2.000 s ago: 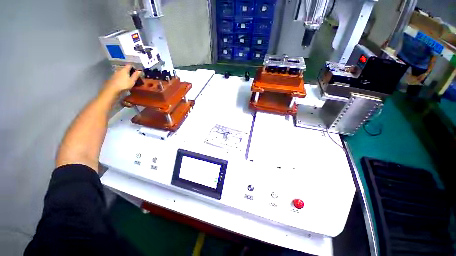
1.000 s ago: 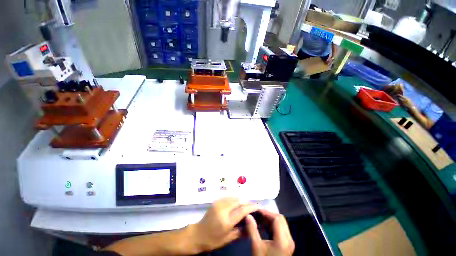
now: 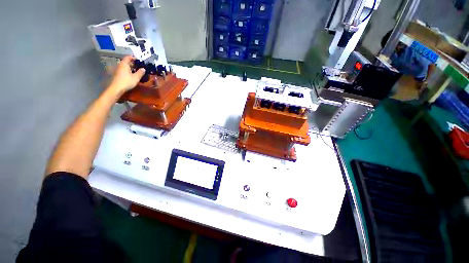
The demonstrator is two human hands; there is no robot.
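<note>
My left hand point(image 3: 125, 77) reaches to the top of the left orange fixture point(image 3: 163, 87). Its fingertips are closed around a black cylindrical housing point(image 3: 137, 64) at the fixture's back left corner; how far the housing sits in its hole is hidden by the fingers. Several more black housings point(image 3: 154, 69) stand in a row on top of this fixture. The right orange fixture point(image 3: 272, 120) has a silver clamp plate point(image 3: 283, 94) on it, with black housings beneath. My right hand is not in view.
The white panel holds a touchscreen point(image 3: 195, 173) and a red emergency stop point(image 3: 292, 203). A white feeder point(image 3: 110, 40) stands behind the left fixture. A black feeder point(image 3: 377, 82) and perforated bracket point(image 3: 348, 118) stand back right. A black foam tray point(image 3: 398, 210) lies at right.
Both hands were together at the front panel a second ago; my left hand is now back at the left fixture and my right hand has left view. The right fixture has moved towards me.
</note>
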